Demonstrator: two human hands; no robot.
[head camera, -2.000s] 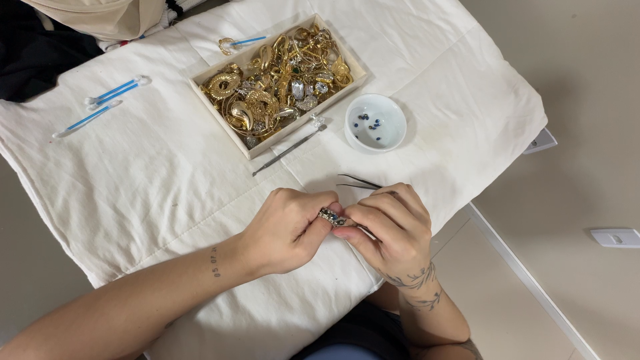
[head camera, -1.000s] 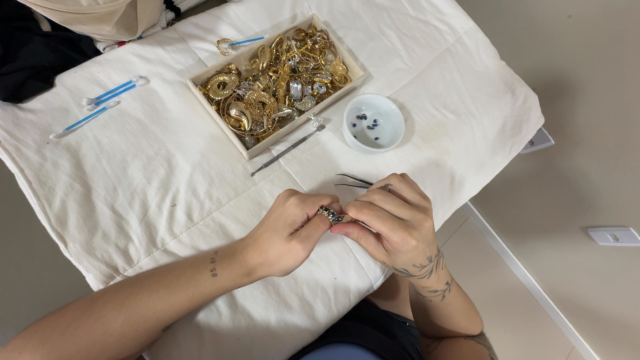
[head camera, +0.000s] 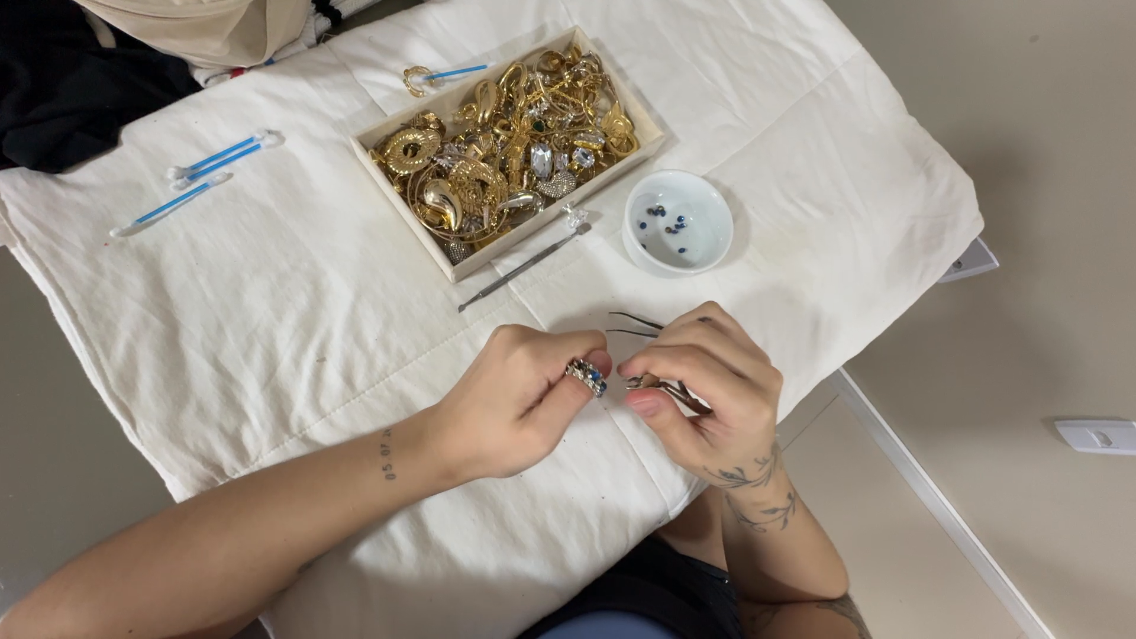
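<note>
Pinched between the thumb and finger of my left hand (head camera: 524, 399) is a silver-coloured ring (head camera: 587, 377) set with blue stones. Just to its right, my right hand (head camera: 710, 390) holds a small metal tool (head camera: 670, 388), its tip near the ring but apart from it; the tool's exact kind is unclear. Dark tweezers (head camera: 635, 325) also stick out from behind the fingers of my right hand. Above that hand, a white bowl (head camera: 639, 253) holds several small dark blue stones (head camera: 678, 224). A double-ended metal pick (head camera: 522, 268) lies on the white cloth.
A pale tray (head camera: 399, 206) full of gold-toned jewellery sits beyond my hands. Behind it lies a gold piece (head camera: 415, 82) with a blue cotton swab (head camera: 455, 72). Several more swabs (head camera: 177, 201) are at the left of the white cloth (head camera: 266, 337). A black cloth (head camera: 80, 98) is at the far left corner.
My right hand has come away from the ring, to the right, and a small gap now separates my two hands. The ring is still in my left hand.
</note>
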